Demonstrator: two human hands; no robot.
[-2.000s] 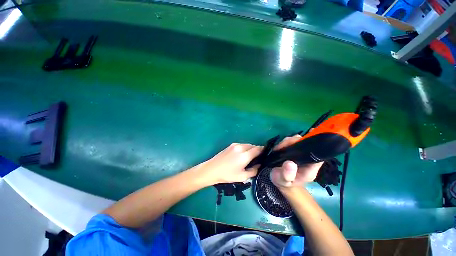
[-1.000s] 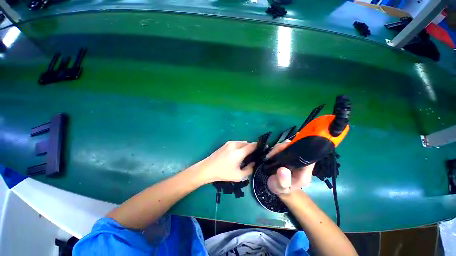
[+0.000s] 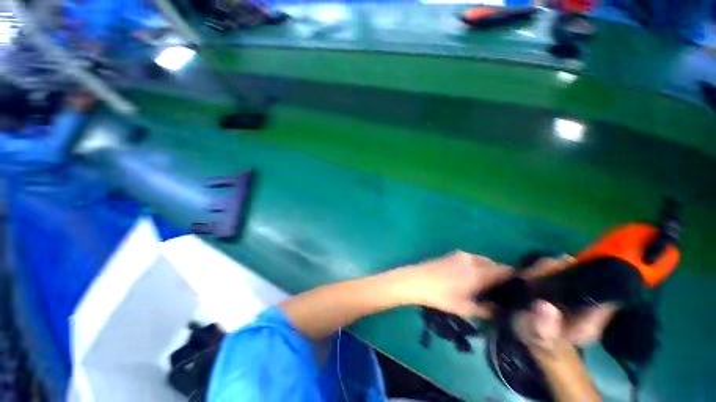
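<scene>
The frame is blurred. My right hand (image 3: 561, 326) is shut on the orange-and-black electric screwdriver (image 3: 620, 263), at the lower right. My left hand (image 3: 463, 284) is closed around a dark bracket (image 3: 506, 292), just left of the screwdriver's front end; its shape is mostly hidden by the hands. The round screw dish (image 3: 514, 365) lies below my hands, partly covered by the right one. Small black pieces (image 3: 449, 328) lie left of the dish. More dark pieces (image 3: 632, 334) show right of my right hand.
A bracket (image 3: 229, 206) lies at the left on the green bench (image 3: 353, 196), another dark one (image 3: 245, 119) behind it. An open white carton (image 3: 129, 326) with black parts (image 3: 196, 357) stands lower left. A person's blue sleeve (image 3: 47, 145) shows at far left. Another orange-and-black tool (image 3: 496, 16) lies across the bench.
The view has swung left, so the bench things and my hands appear further right, and the carton and another person's arm show. Both hands keep their holds.
</scene>
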